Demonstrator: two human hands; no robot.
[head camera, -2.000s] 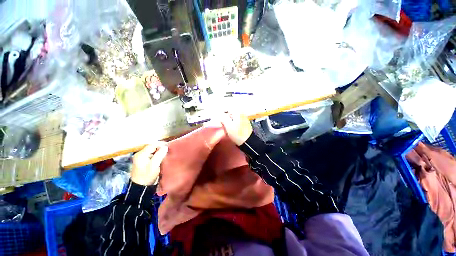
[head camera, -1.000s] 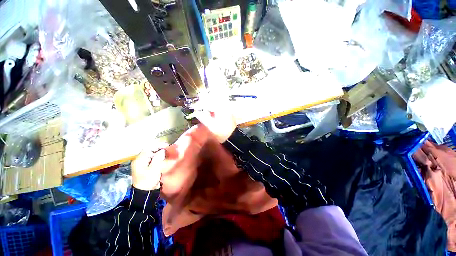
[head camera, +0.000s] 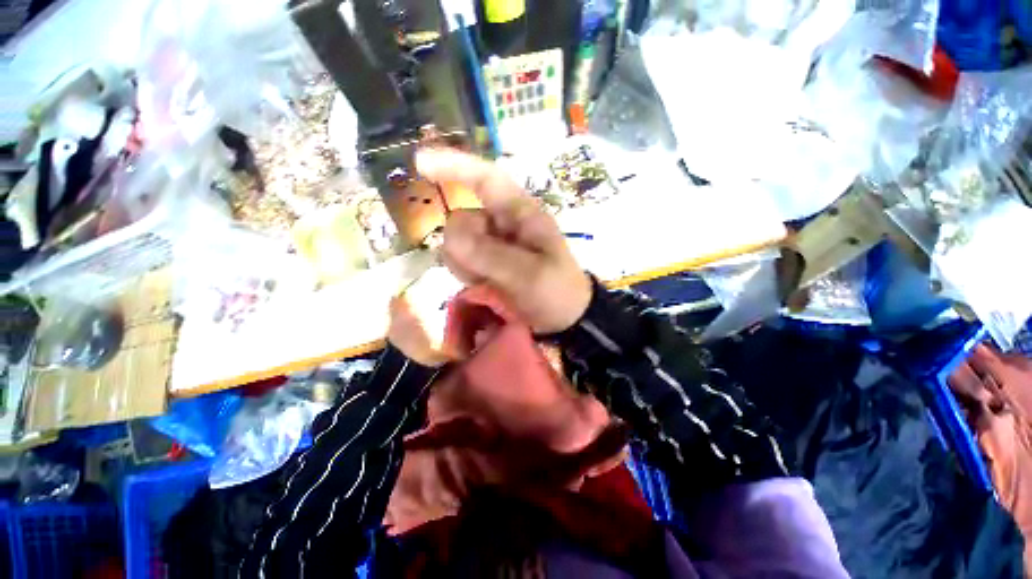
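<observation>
The salmon-pink garment piece (head camera: 509, 390) hangs from the table's front edge down into the lap. My left hand (head camera: 421, 317) holds its upper end at the table edge, just below the machine head. My right hand (head camera: 509, 243) is raised in front of the dark machine head (head camera: 413, 204), its fingers bent and partly spread, its lower side against the cloth. Whether the right hand grips the cloth is hidden. The needle area is mostly covered by my hands and overexposed.
The pale table's wooden edge (head camera: 283, 379) runs across in front. A control panel (head camera: 524, 91) stands behind the machine. Small trims (head camera: 583, 172) lie right of it, clear plastic bags (head camera: 758, 102) further right. Dark navy garments (head camera: 871, 418) heap at the right, beside a blue crate (head camera: 960, 424).
My right hand has lifted from the needle area and turned in front of the machine head. My left hand has moved right, towards it, with the cloth. The cloth's top is now bunched.
</observation>
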